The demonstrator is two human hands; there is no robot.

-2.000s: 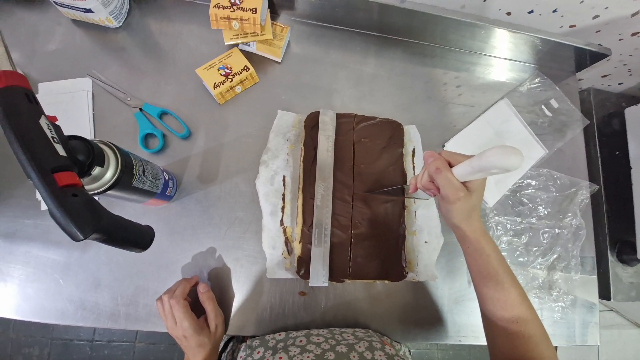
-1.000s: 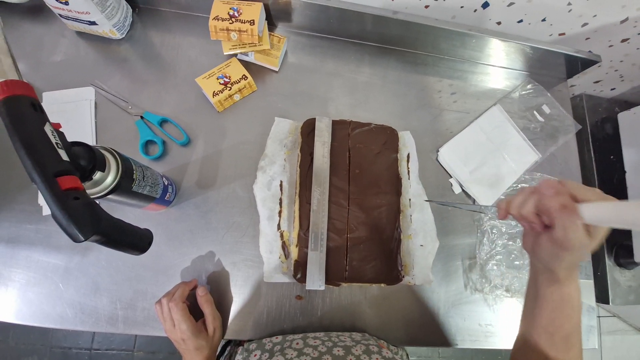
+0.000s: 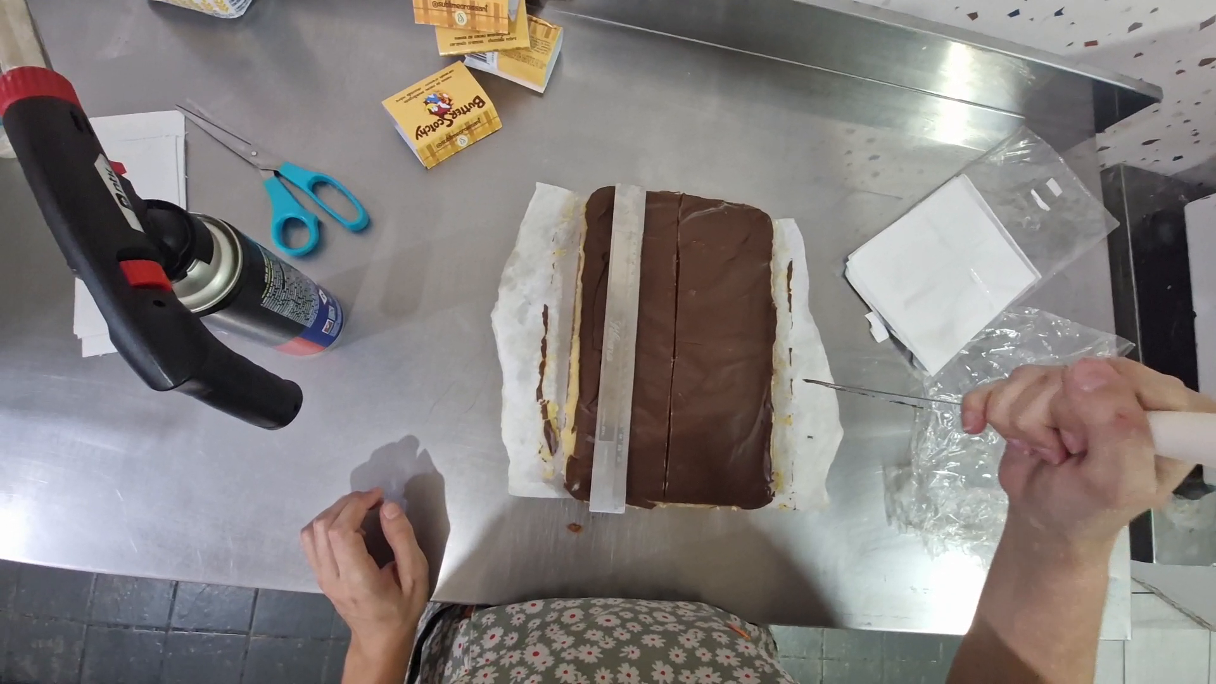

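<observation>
A chocolate-coated slab [image 3: 722,351] lies on white parchment paper [image 3: 527,256], with one straight cut running along its length. A clear plastic ruler [image 3: 619,351] rests on the slab, left of that cut and parallel to it. My right hand [image 3: 1083,437] grips a white-handled knife [image 3: 883,393]; its thin blade points left, with the tip over the parchment's right edge. My left hand [image 3: 370,560] rests at the near edge of the steel table, left of the slab, fingers curled and apart, holding nothing.
At the left stand a blowtorch with a black handle [image 3: 142,256] and its gas can [image 3: 275,294]. Turquoise-handled scissors [image 3: 294,204] lie behind it. Yellow printed cards [image 3: 442,114] are at the back. White paper sheets [image 3: 940,271] in clear plastic and a crumpled plastic bag [image 3: 959,475] lie right.
My right hand and the knife have moved right, off the slab, where the blade was two seconds ago. My left hand and the ruler have stayed in place.
</observation>
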